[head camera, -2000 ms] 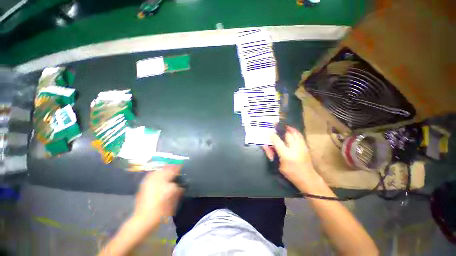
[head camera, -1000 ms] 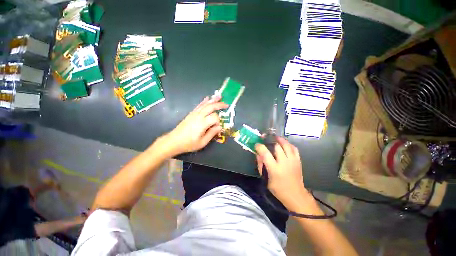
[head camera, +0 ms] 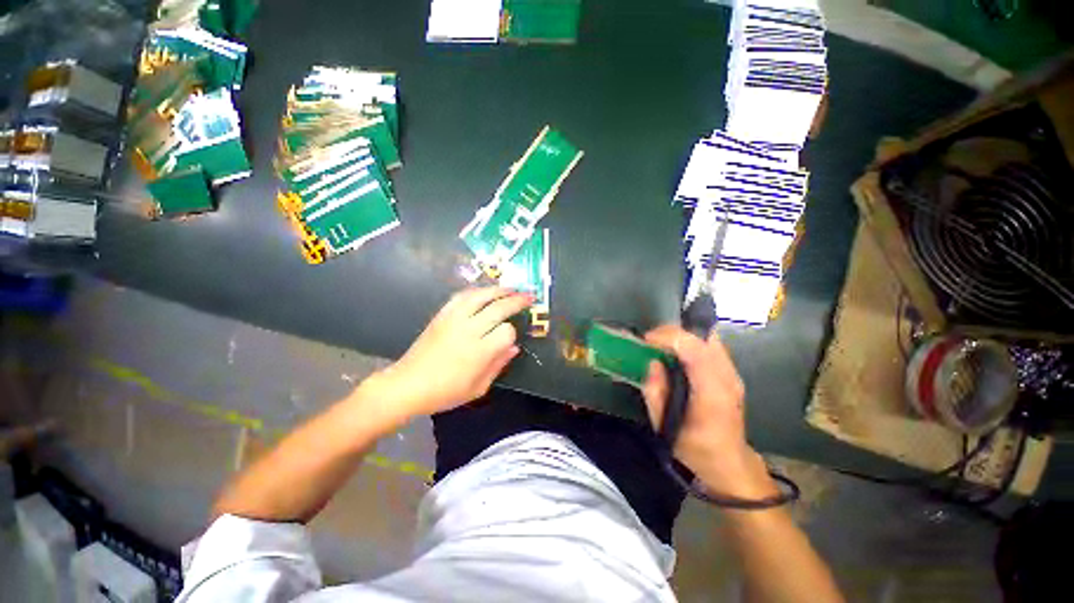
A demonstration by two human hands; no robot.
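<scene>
My left hand (head camera: 465, 342) is at the mat's front edge, its fingertips on a few loose green boards (head camera: 524, 200) with gold tails. Whether it grips one I cannot tell. My right hand (head camera: 707, 395) holds the black soldering iron (head camera: 703, 309), tip pointing away, and also a green board (head camera: 624, 352) with a gold tail between its fingers. Fanned white display modules (head camera: 754, 189) lie beyond the iron. A joined white-and-green assembly (head camera: 542, 20) lies at the back.
Fanned green-backed parts (head camera: 347, 194) and another heap (head camera: 212, 153) lie at left, beside a clear tray (head camera: 59, 153) of white parts. At right are a black round grille (head camera: 995, 224), brown cardboard (head camera: 842, 365) and a red-rimmed round item (head camera: 960, 379). The iron's cord loops by my right wrist.
Both hands have moved slightly nearer the front edge. My right hand has shifted right with the iron and board. The loose boards at my left fingers now lie spread farther out.
</scene>
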